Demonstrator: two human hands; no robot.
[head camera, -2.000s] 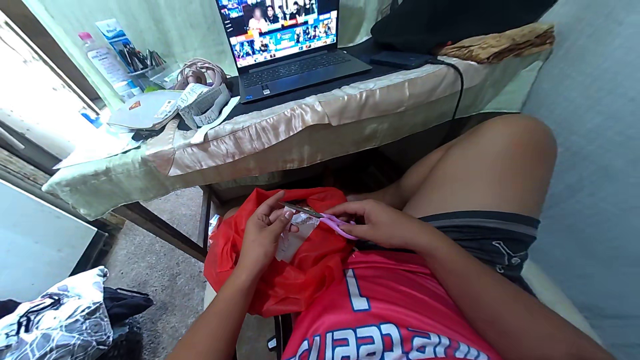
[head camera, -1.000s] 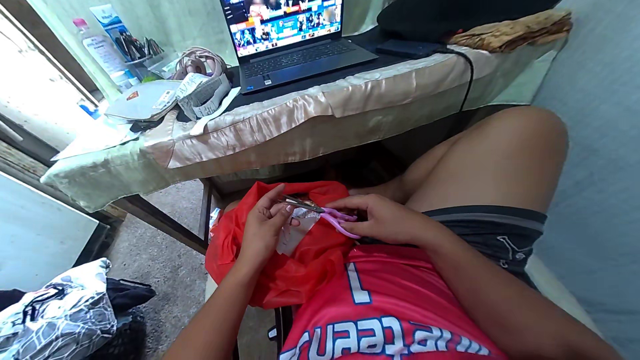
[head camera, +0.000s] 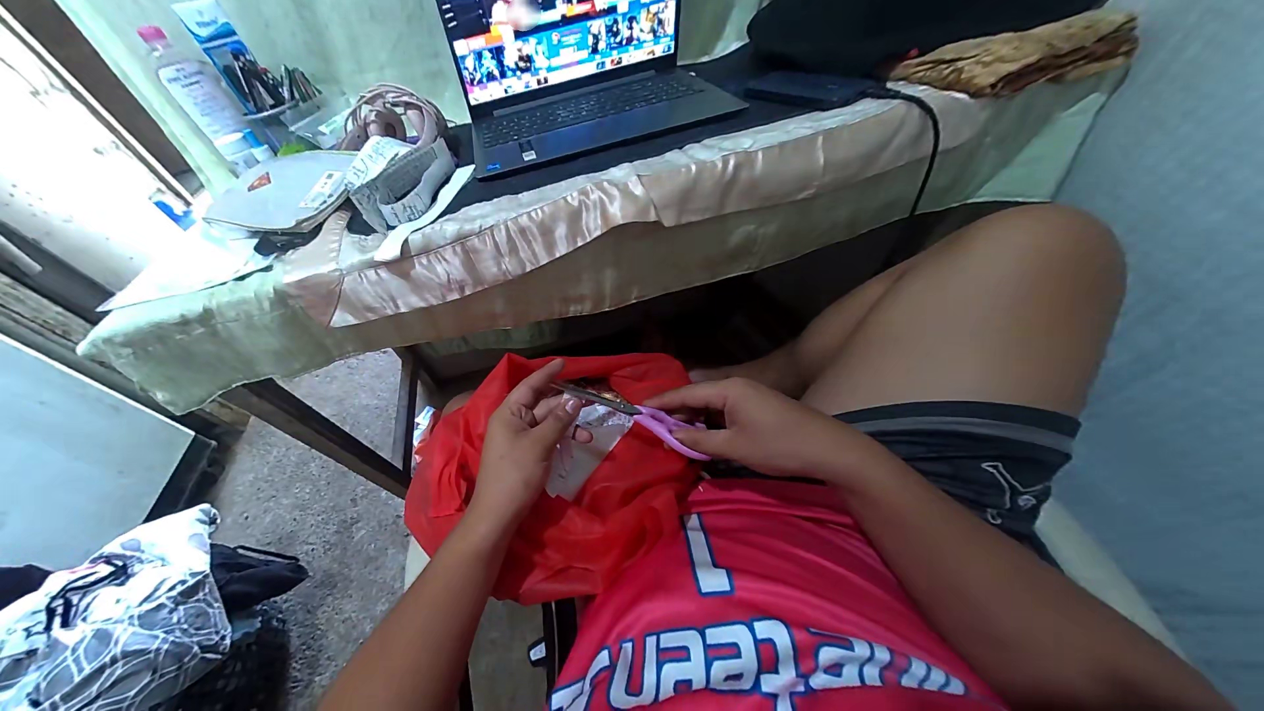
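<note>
A red plastic bag (head camera: 592, 533) lies spread open on my lap, with crumpled clear and whitish plastic (head camera: 583, 459) inside it. My right hand (head camera: 750, 425) grips the pink handles of a pair of scissors (head camera: 652, 420), whose metal blades point left over the bag. My left hand (head camera: 528, 434) is over the bag's left side, its fingers bent at the blade tips. Something small may be pinched between thumb and fingers, but I cannot tell what it is.
Ahead stands a cloth-covered table (head camera: 553, 267) with a laptop (head camera: 592, 109), a bottle (head camera: 197, 99), a coiled strap (head camera: 395, 118) and a black cable (head camera: 933, 148). A table leg (head camera: 316, 434) slants at left. Patterned fabric (head camera: 128, 602) lies at lower left.
Two seconds ago the scissors were lower among the fingers over the plastic; their blades now show plainly, reaching to my left fingertips. The bag remains on my lap.
</note>
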